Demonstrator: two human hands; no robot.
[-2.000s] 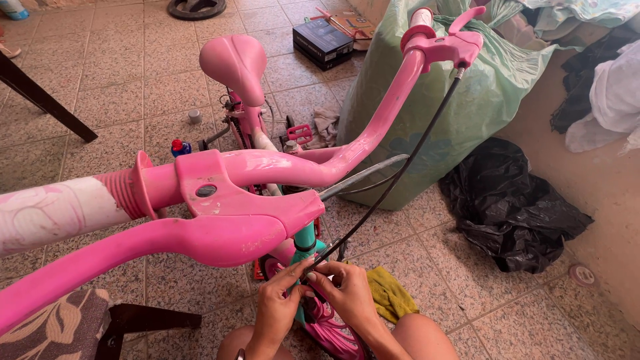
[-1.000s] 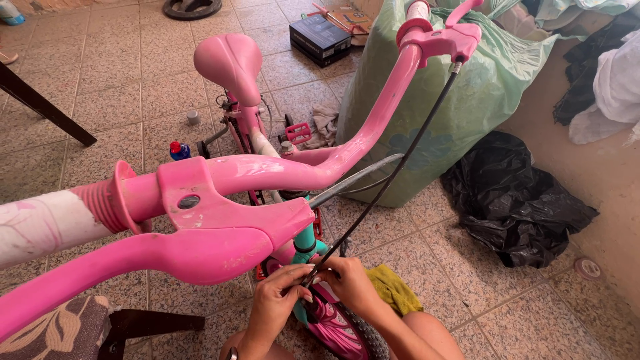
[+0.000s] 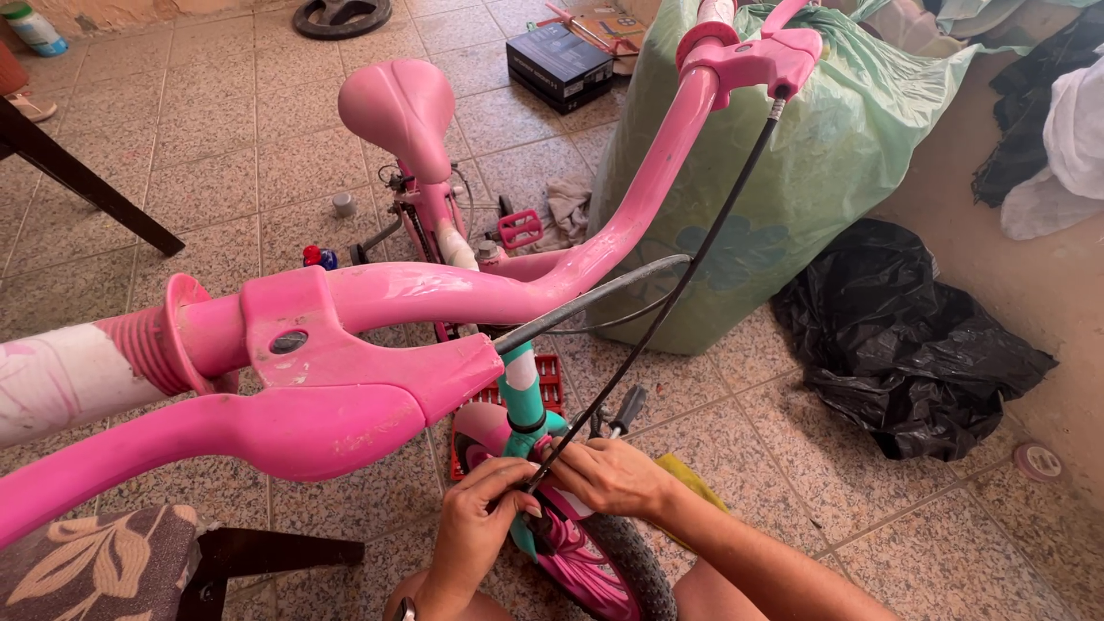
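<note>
A child's pink bicycle stands before me, its pink handlebar [image 3: 552, 289] across the view. A black brake cable housing [image 3: 660, 323] runs from the right-side brake lever [image 3: 763, 60] down to the teal fork [image 3: 521, 397]. My left hand [image 3: 485, 509] pinches the lower end of this housing between thumb and fingers. Close beside it, my right hand [image 3: 608, 474] is at the fork crown with curled fingers; what its fingertips touch is hidden. Below both hands is the front wheel's black tire [image 3: 625, 561]. A grey cable [image 3: 595, 297] leaves the nearer pink brake lever [image 3: 328, 431].
A red tool case [image 3: 548, 379] and a black-handled tool [image 3: 628, 410] lie behind the fork. A yellow cloth [image 3: 690, 483] is right of the wheel. A green bag [image 3: 724, 216] and black plastic bag [image 3: 906, 345] stand at right, a patterned seat [image 3: 95, 561] at lower left.
My right hand has shifted slightly to the right, and a black-handled tool now shows beyond it. My left hand stays at the housing's lower end.
</note>
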